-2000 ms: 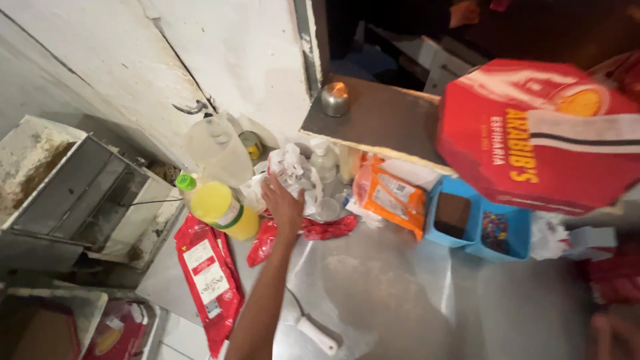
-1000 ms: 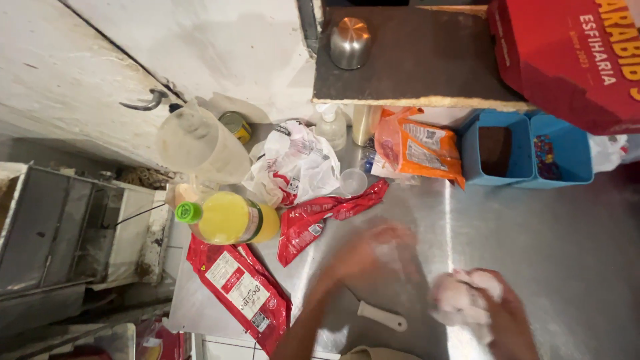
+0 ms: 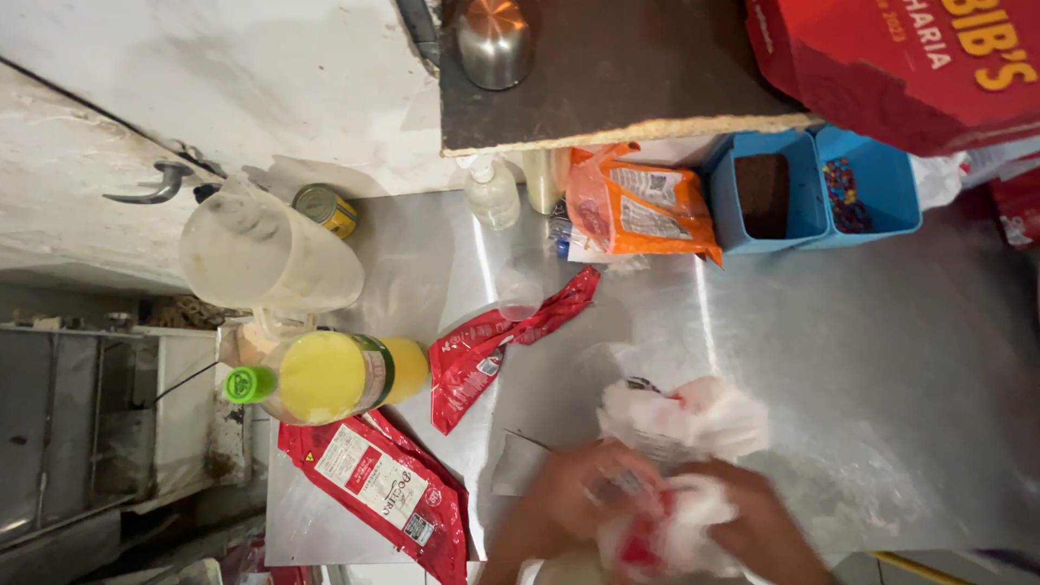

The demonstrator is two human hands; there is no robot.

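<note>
Both hands are low at the centre of the head view, blurred by motion. My left hand (image 3: 597,491) and my right hand (image 3: 743,504) grip a white plastic bag with red print (image 3: 686,520) between them. Just beyond them, on the steel table (image 3: 821,357), lies more crumpled white plastic (image 3: 691,414); whether it is part of the same bag I cannot tell. To the left are a twisted red packet (image 3: 471,374), a small clear cup (image 3: 520,296), a flat red pouch with a white label (image 3: 382,487) and a bottle of yellow liquid with a green cap (image 3: 333,378).
Against the wall stand a translucent jug (image 3: 268,252), a tin can (image 3: 325,210), a clear pump bottle (image 3: 493,195), an orange bag (image 3: 642,203) and blue containers (image 3: 768,195) of brown powder and coloured candies. A dark shelf (image 3: 617,73) overhangs them, bearing a metal shaker (image 3: 494,45) and a red box (image 3: 910,73).
The white bag with red print, earlier beside the jug, is now between both hands. One second ago my right hand held a white bundle and the hands were apart.
</note>
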